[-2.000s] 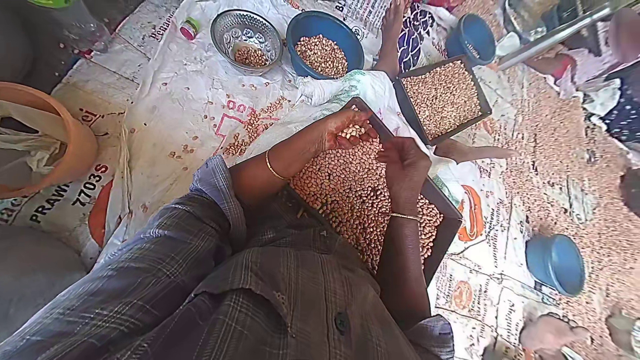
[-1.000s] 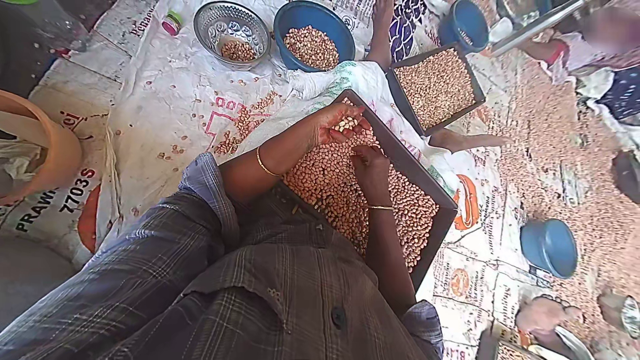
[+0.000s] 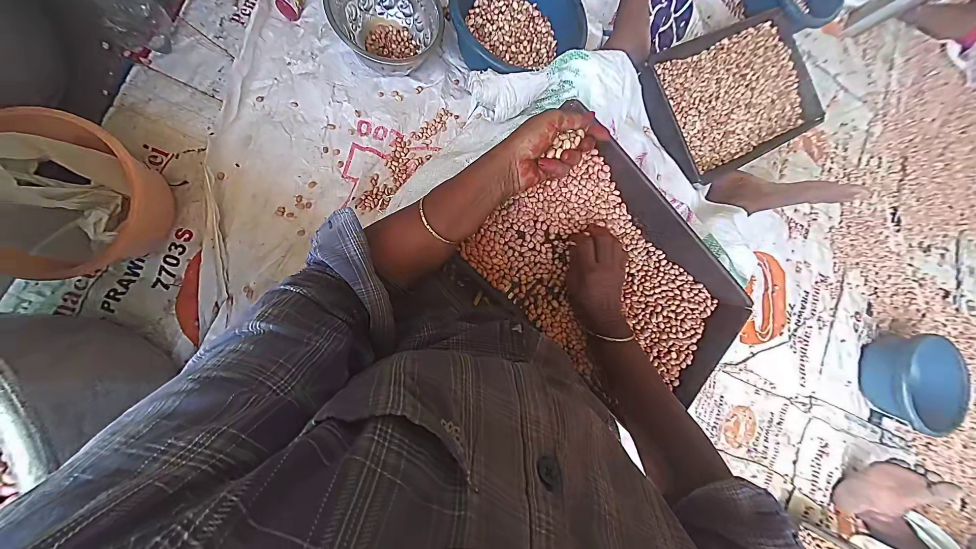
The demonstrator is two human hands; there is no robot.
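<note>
A dark rectangular tray (image 3: 648, 200) full of shelled peanuts (image 3: 667, 297) lies at my lap, tilted in the view. My left hand (image 3: 553, 149) is above the tray's far left corner, palm up, its fingers curled round a small heap of paler peanuts (image 3: 566, 143). My right hand (image 3: 598, 271) is down among the peanuts near the middle of the tray, fingertips touching them; whether it pinches any is hidden. Each wrist wears a thin bangle.
Beyond the tray are a patterned metal bowl (image 3: 435, 38) and a blue basin (image 3: 467, 57), both holding peanuts. Another filled tray (image 3: 812, 103) stands beside a person's bare foot (image 3: 785, 192). An orange tub (image 3: 156, 206) is at left, a blue bucket (image 3: 888, 377) at right. Loose peanuts dot the printed sacks (image 3: 267, 130).
My right hand was raised close to my left hand two seconds ago and has come down onto the peanuts in the tray. My left hand still holds its heap.
</note>
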